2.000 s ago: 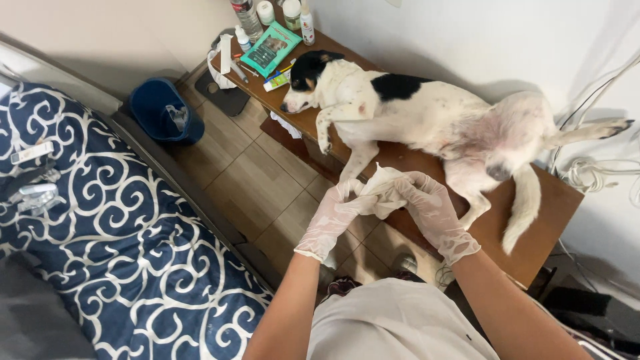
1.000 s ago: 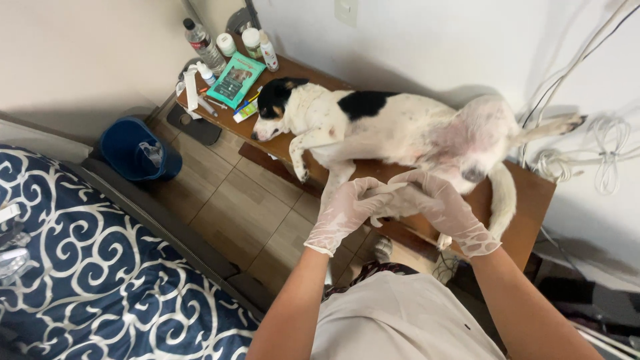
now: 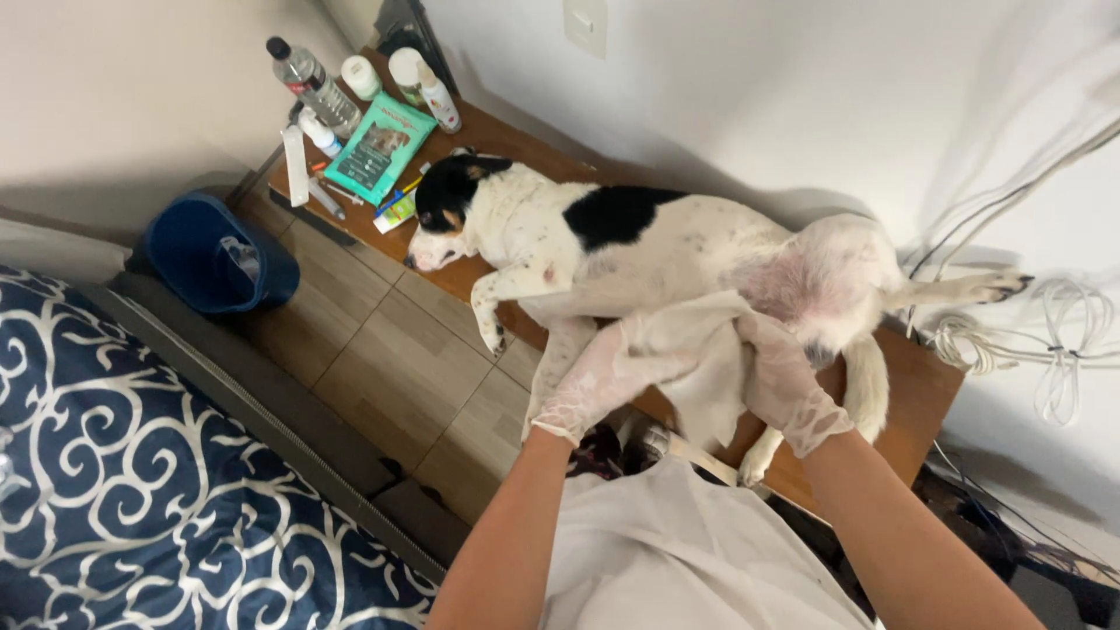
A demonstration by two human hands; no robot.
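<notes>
My left hand (image 3: 608, 372) and my right hand (image 3: 783, 372), both in thin whitish gloves, hold a white wipe (image 3: 707, 367) spread between them. The wipe hangs in front of a white dog with black patches (image 3: 691, 245), which lies on its side on a brown wooden table (image 3: 927, 385). The dog's head points to the left and its belly skin near the hind legs looks reddish. Part of the near legs is hidden behind my hands and the wipe.
By the dog's head are a green wipes pack (image 3: 381, 149), a plastic bottle (image 3: 317, 86), a spray bottle (image 3: 439, 101) and white jars (image 3: 360, 77). A blue bin (image 3: 219, 254) stands on the tiled floor. A bed with patterned cover (image 3: 157, 472) is at left; cables (image 3: 1063, 341) hang at right.
The wipe, bunched between my fingers two seconds ago, is now opened out and hangs between both hands. The dog lies in much the same pose.
</notes>
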